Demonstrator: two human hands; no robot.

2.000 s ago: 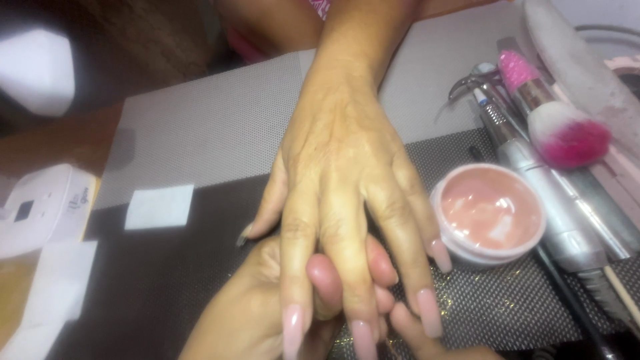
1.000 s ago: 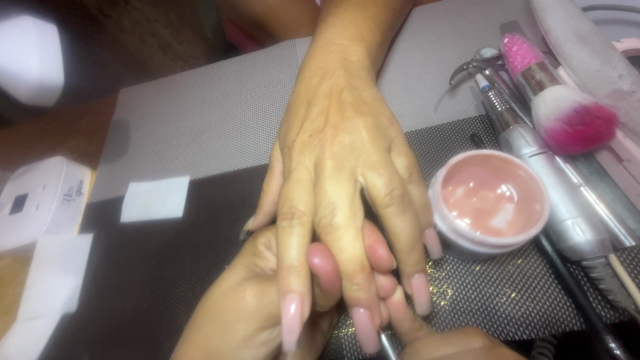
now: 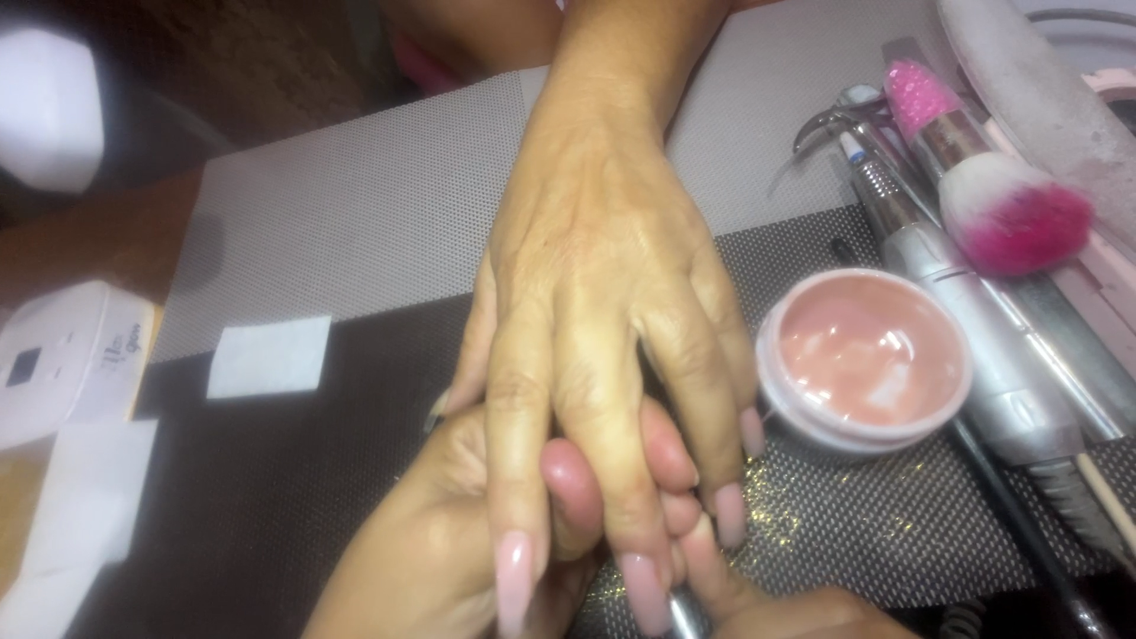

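Another person's hand [image 3: 603,257] reaches in from the top, palm down, with long glossy pink nails. From below, my left hand [image 3: 461,524] grips its middle fingers, thumb between two of them. My right hand [image 3: 790,612] shows only in part at the bottom edge, by the fingertips, with a silver metal tool [image 3: 685,612] beside its finger. Most of that tool is out of view, and its kind cannot be told. Right of the fingers stands an uncovered jar of pink nail gel [image 3: 870,355].
A silver nail drill handpiece [image 3: 976,337], a pink-and-white dust brush [image 3: 1021,213], metal nippers [image 3: 834,124] and a black stick [image 3: 1021,524] lie at the right. A white wipe [image 3: 271,358] lies left on the dark mat; a white device [image 3: 71,355] with a small display sits at the far left.
Between my right fingers and the other person's nails, a silver tool tip shows that the oldest frame does not show. My left hand keeps its hold on the fingers.
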